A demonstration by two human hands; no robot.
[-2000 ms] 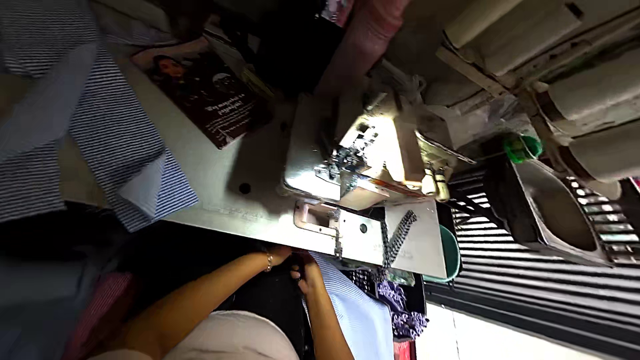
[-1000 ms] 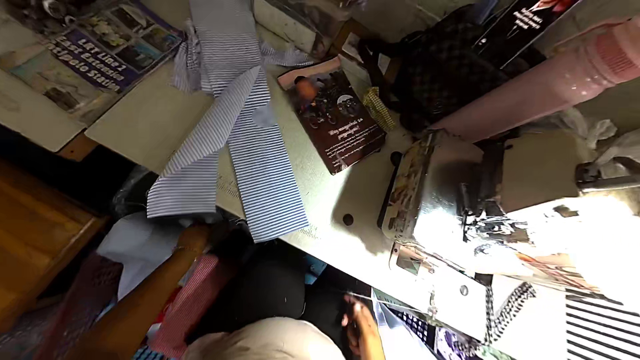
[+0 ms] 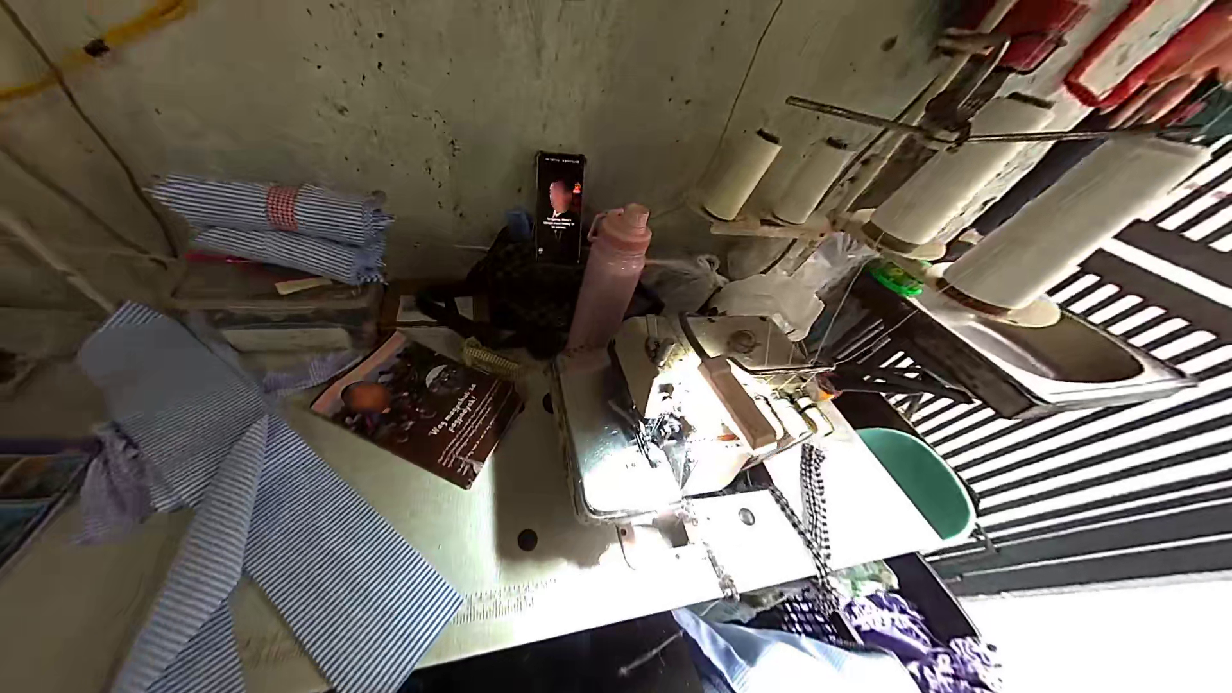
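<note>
Neither of my hands shows in the head view now. An overlock sewing machine (image 3: 626,433) stands on the white table (image 3: 539,606), its needle area brightly lit. Strips of blue-and-white striped fabric (image 3: 337,558) lie crossed at the left, some reaching the front edge. Light blue fabric (image 3: 789,664) hangs below the table's front edge, under the machine. A black-and-white checked strip (image 3: 813,510) runs over the table's right part and down its edge. A printed booklet (image 3: 423,409) lies between the striped fabric and the machine.
Rolled striped fabric (image 3: 279,217) rests on a plastic box (image 3: 279,322) by the wall. A phone (image 3: 560,207) stands behind a pink bottle (image 3: 611,274). Large thread cones (image 3: 1068,226) hang at upper right above a metal tray (image 3: 1049,356). A green bin (image 3: 919,481) sits beyond the table's right end.
The view has swung up toward the wall. Both hands, seen low at the table's front edge in the earlier frames, have left the view.
</note>
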